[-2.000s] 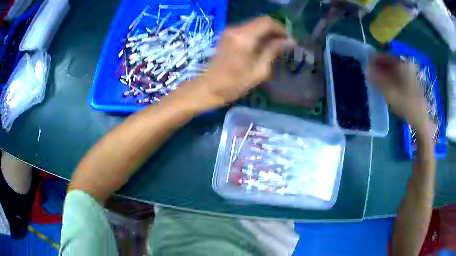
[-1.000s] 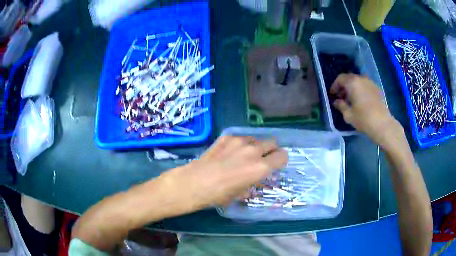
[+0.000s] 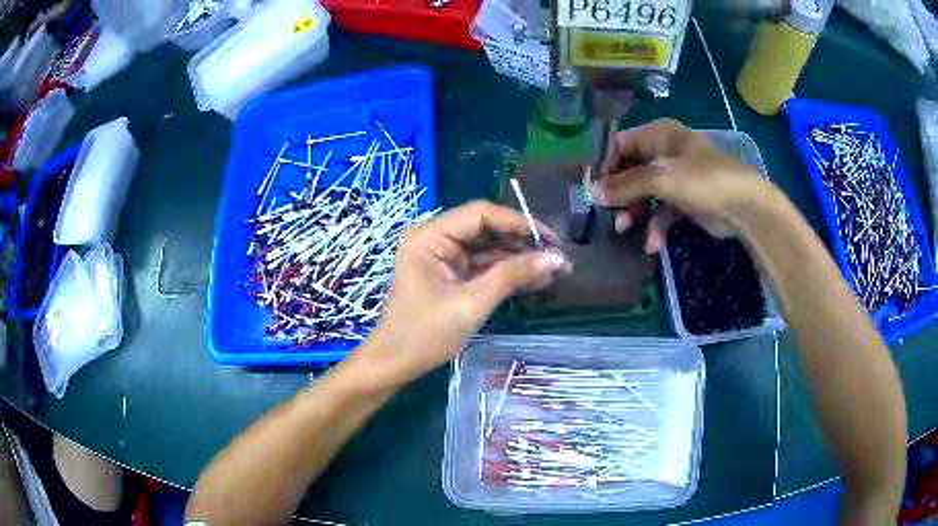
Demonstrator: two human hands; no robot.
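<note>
My left hand (image 3: 463, 277) holds a thin white rod (image 3: 526, 213) between thumb and fingers, tilted up, just left of the hand press (image 3: 617, 62). My right hand (image 3: 674, 183) is at the press fixture (image 3: 582, 201) under the ram, fingertips touching or very near it; whether they hold a small black part cannot be told. The clear rod box (image 3: 576, 499) with roughly parallel rods is nearest my body. The black-parts box (image 3: 717, 283) is right of the press, partly under my right hand.
A large blue tray (image 3: 228, 298) of jumbled rods is left. A small blue tray (image 3: 874, 221) of rods is far right. A yellow bottle (image 3: 773, 70) stands behind. A red tray (image 3: 406, 19), lidded clear box (image 3: 262, 57) and plastic bags lie around the edges. Another person's leg shows lower left.
My left hand has moved up from the clear rod box with a rod. My right hand has left the black-parts box for the fixture. The view now shows the press head.
</note>
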